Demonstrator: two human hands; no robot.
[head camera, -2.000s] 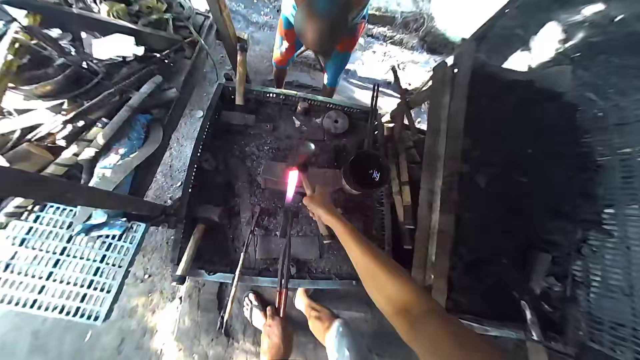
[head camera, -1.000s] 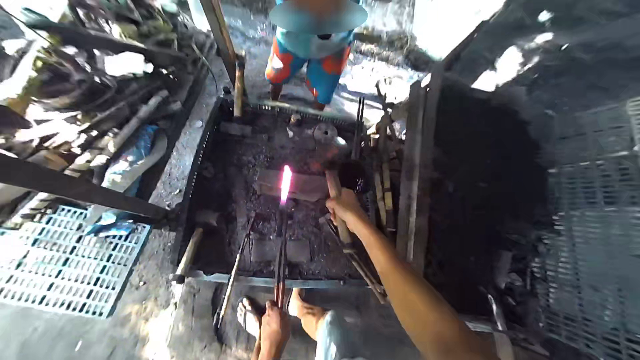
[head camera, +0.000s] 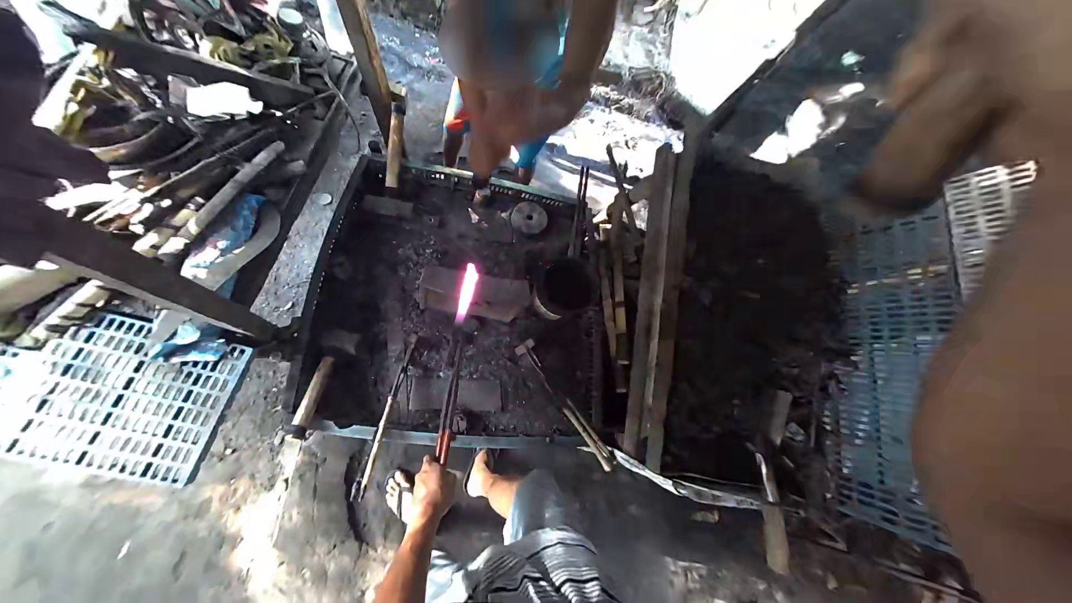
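A bright glowing metal bar (head camera: 467, 293) is in the jaws of long metal tongs (head camera: 453, 377), over a flat block (head camera: 511, 300). My left hand (head camera: 435, 487) is closed round the tongs' reddish handles at the near edge of the soot-dark frame. Raised and blurred at the upper right, my right hand (head camera: 955, 75) is closed on a wooden hammer handle (head camera: 909, 167); the hammer's head cannot be made out. A dark round container (head camera: 565, 287) stands right of the block. More tongs (head camera: 565, 402) lie near the right side, and another pair (head camera: 389, 419) at the left.
Across the frame is a co-worker, whose blurred hands (head camera: 511, 117) are low at the far edge. A wooden-handled hammer (head camera: 314, 394) lies at left, beside a white plastic grate (head camera: 126, 402). Wooden boards (head camera: 662, 310) border a dark charcoal heap (head camera: 745, 293). My feet are near the front edge.
My right hand has lifted the hammer from beside the glowing bar up to the upper right. The co-worker's hands now show low at the far edge. My left hand keeps hold of the tongs.
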